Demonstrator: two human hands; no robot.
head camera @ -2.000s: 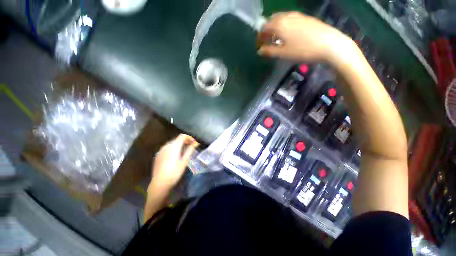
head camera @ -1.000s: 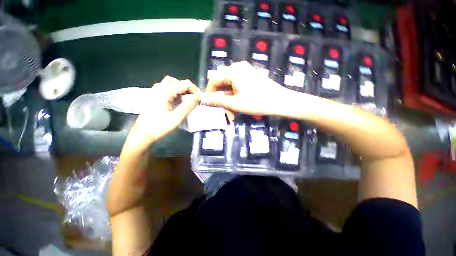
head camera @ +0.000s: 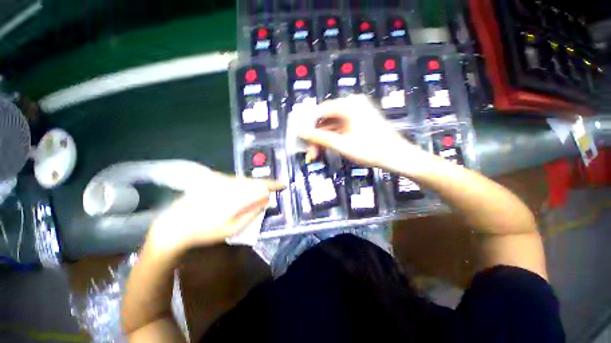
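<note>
A clear blister tray [head camera: 469, 144] holds two rows of black devices with red round spots and white labels. My left hand [head camera: 201, 211] is at the tray's left edge and holds the white label strip [head camera: 164, 169], whose end hangs below the fingers. My right hand [head camera: 348, 130] is over the middle of the tray, its fingertips at the top of a black device [head camera: 321, 189] that sits slightly tilted in the near row. The hand hides that device's upper end. Whether a label is between the right fingertips cannot be made out.
The label roll [head camera: 110, 199] stands left of the tray. Another tray of devices [head camera: 281, 30] lies behind. A white oval object [head camera: 55, 158] and a fan [head camera: 12, 137] are at far left. Red trays [head camera: 492, 60] are at right, crinkled plastic [head camera: 100, 305] low left, and a yellow-and-white card [head camera: 583, 141] at right.
The view has shifted. My hands were together over the tray's left side a second ago; now they are apart, the right over the near-row device and the left lower at the tray's edge.
</note>
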